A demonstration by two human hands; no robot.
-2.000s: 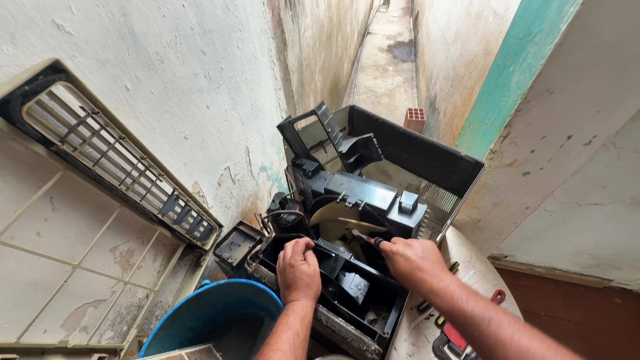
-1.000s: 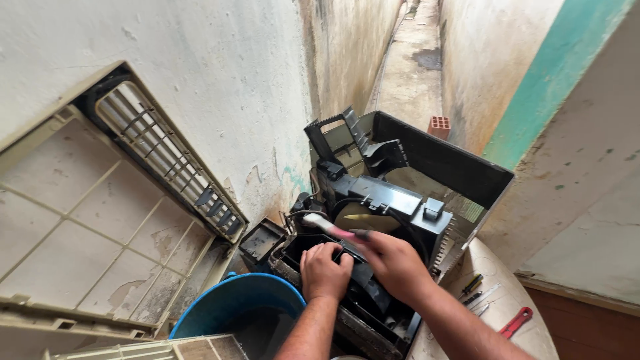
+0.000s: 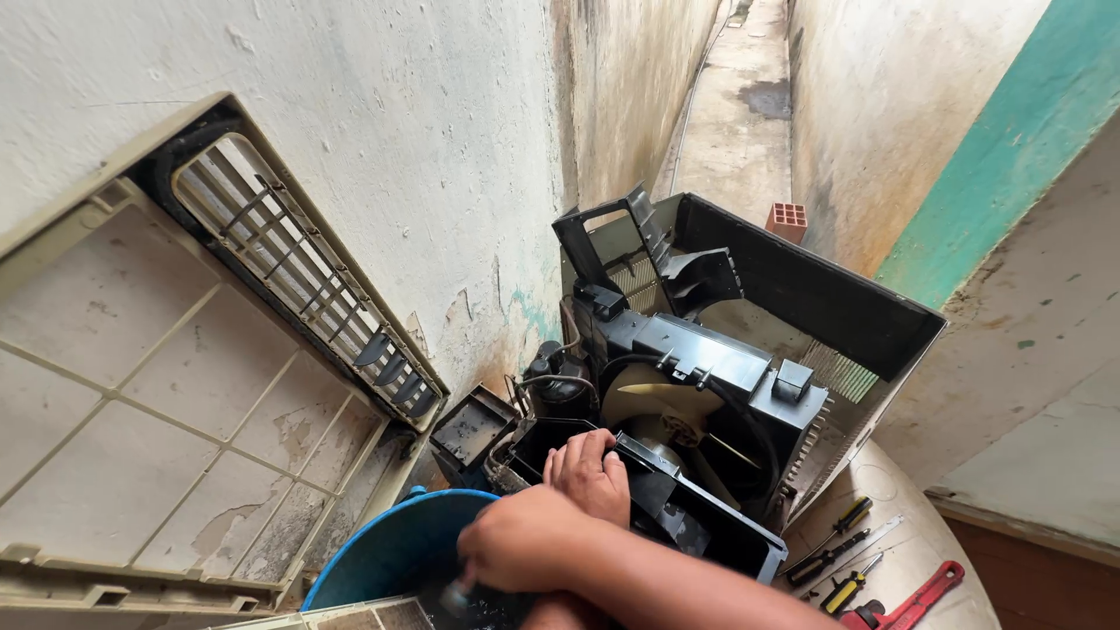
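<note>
My left hand point(image 3: 588, 477) rests with bent fingers on the near rim of the black plastic housing point(image 3: 652, 455) of an opened air conditioner. Crossing over my left forearm, my right hand point(image 3: 516, 542) is closed on a brush point(image 3: 457, 597), blurred, its head down in the dark water of a blue tub point(image 3: 354, 560). Behind the housing stands a fan with pale blades point(image 3: 669, 402) in a black shroud point(image 3: 704, 350). A compressor point(image 3: 560, 376) with bent tubes sits left of the fan.
A beige front frame with a grille point(image 3: 297, 271) leans on the wall at left. Screwdrivers point(image 3: 853, 514) and a red pipe wrench point(image 3: 927, 599) lie on the rounded surface at right. The empty outer case point(image 3: 805, 262) stands behind, near a hollow brick point(image 3: 787, 222).
My right hand has moved from over the housing, down and left to the blue tub, with the brush in it. My left hand stays on the housing.
</note>
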